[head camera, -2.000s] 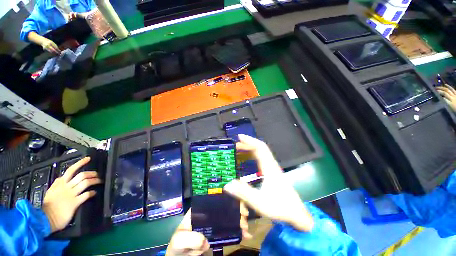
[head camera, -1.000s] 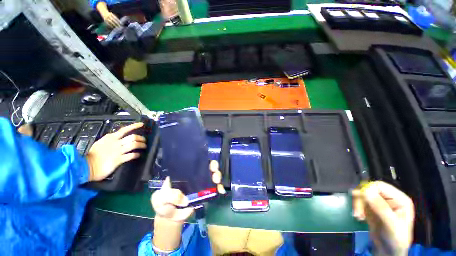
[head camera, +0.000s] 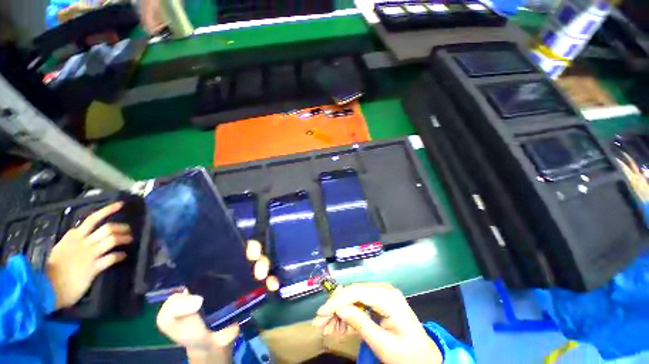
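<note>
My left hand (head camera: 192, 323) holds a smartphone (head camera: 196, 242) by its lower part, tilted, over the left end of the black phone tray (head camera: 409, 185). Its screen is dark with a red patch at the bottom. My right hand (head camera: 370, 316) pinches a small yellow and black item (head camera: 329, 284), which may be a plug or tool, at the bottom edge of the middle phone (head camera: 297, 238). Whether they touch is unclear. Another phone (head camera: 349, 213) lies to the right in the tray, and one (head camera: 243, 213) is partly hidden behind the held phone.
Another person's hand (head camera: 85, 256) rests on the left tray (head camera: 35, 231). An orange mat (head camera: 285, 138) with small parts lies behind my tray, before a rear black tray (head camera: 263, 85). Stacked foam trays (head camera: 498, 178) with phones stand at right. Another hand (head camera: 633, 174) shows at far right.
The held phone's screen went from green blocks to dark, and the phone moved left. My right hand left the screen, appeared far right with the yellow item, then came back to the middle phone.
</note>
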